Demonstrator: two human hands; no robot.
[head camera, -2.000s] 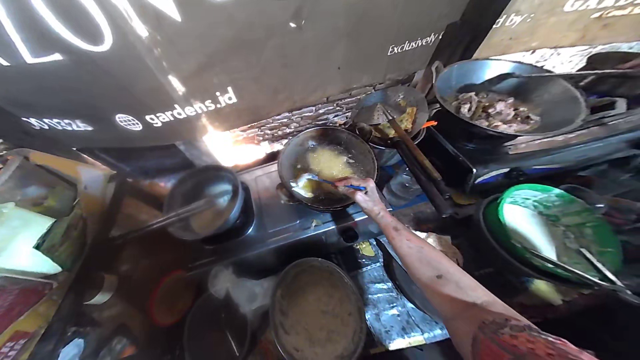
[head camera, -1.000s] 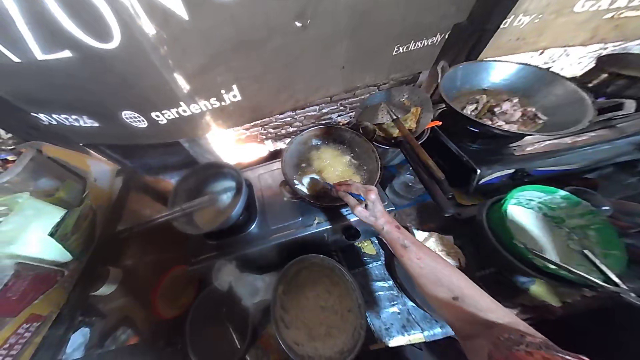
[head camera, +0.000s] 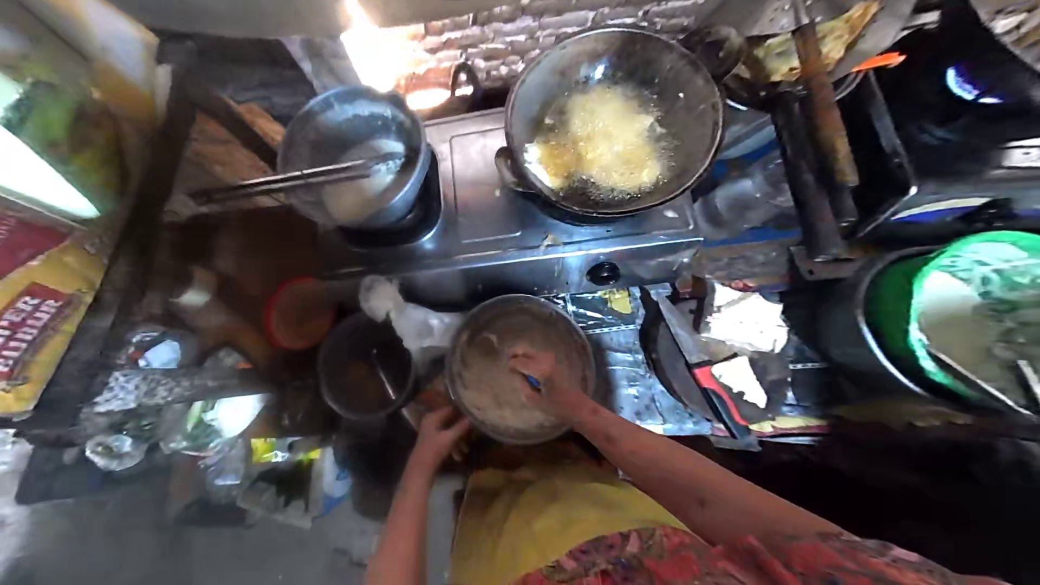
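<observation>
My right hand (head camera: 546, 380) is over a round metal bowl (head camera: 520, 431) of pale batter, closed on a utensil with a blue part; its lower end is hidden. My left hand (head camera: 443, 437) is at the bowl's lower left edge, its fingers partly hidden, so its hold is unclear. Beyond them, a dark wok (head camera: 705, 89) on the stove holds bubbling oil and a pale yellow frying mass (head camera: 613, 142). A dark container (head camera: 341, 382) stands left of the bowl.
A pot (head camera: 325, 146) with a long-handled utensil stands on the left of the gas stove (head camera: 487, 227). A red-handled knife (head camera: 719, 398) lies on the right. Further right is a green basin (head camera: 934, 284). A pan of fried food (head camera: 812, 49) is at the upper right.
My right hand has moved from the wok down to the batter bowl. My left hand has come into view. The view has tilted down and closer.
</observation>
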